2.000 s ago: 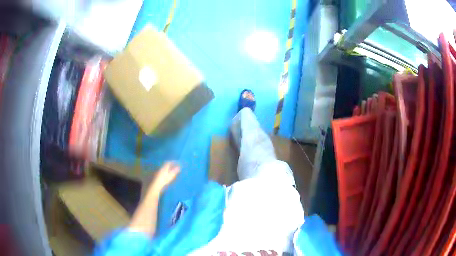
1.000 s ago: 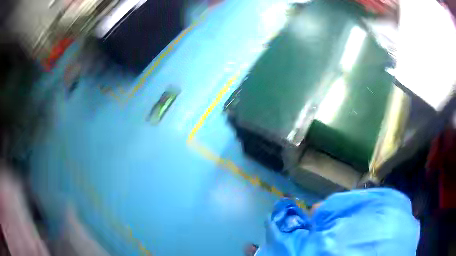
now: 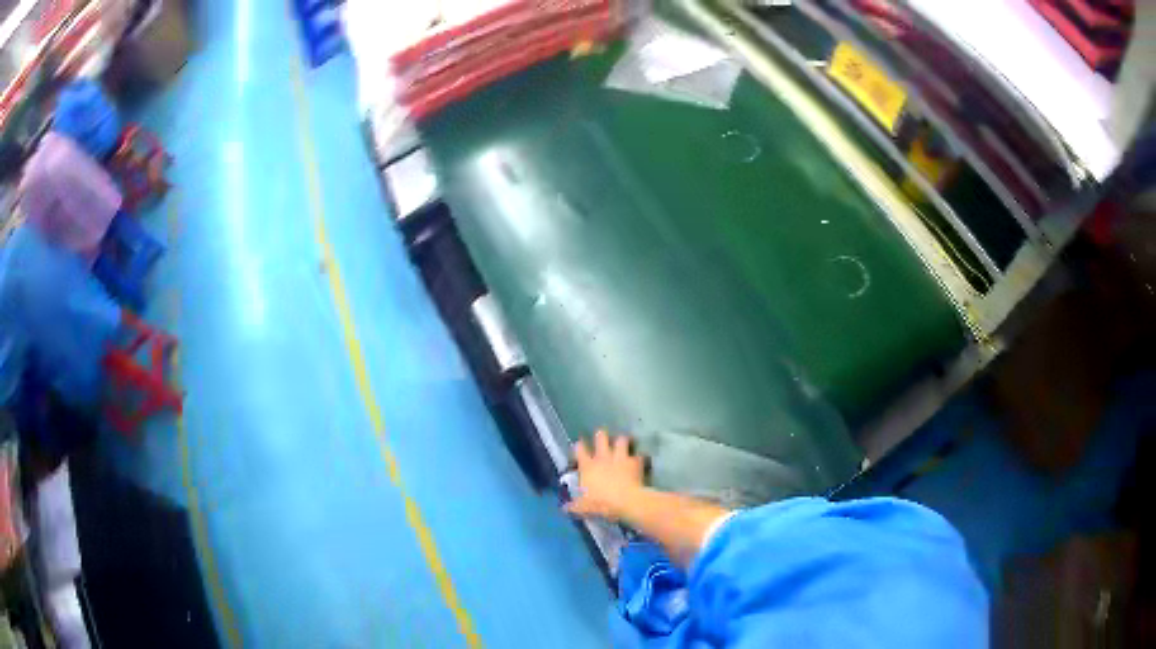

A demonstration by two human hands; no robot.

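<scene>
A long bench with a green mat point(image 3: 609, 304) runs diagonally through the middle of the view. My right hand point(image 3: 610, 479) lies palm down at the bench's near left edge, fingers spread, holding nothing. Its arm, in a bright blue sleeve, comes in from the bottom right. My left hand is not in view. Blue cloth shows beside the sleeve at the bottom; I cannot tell which part of the coat it is.
Red trays point(image 3: 501, 57) are stacked at the bench's far end, beside white sheets point(image 3: 678, 64). A metal rail point(image 3: 875, 190) with a yellow label borders the right side. Blurred workers point(image 3: 64, 279) sit on red stools at left, across the blue aisle point(image 3: 273, 317) with its yellow line.
The view has swung from cartons and upright red trays to the aisle and green bench. The bench is closer, and my right hand now shows on its edge. My left hand has left the view.
</scene>
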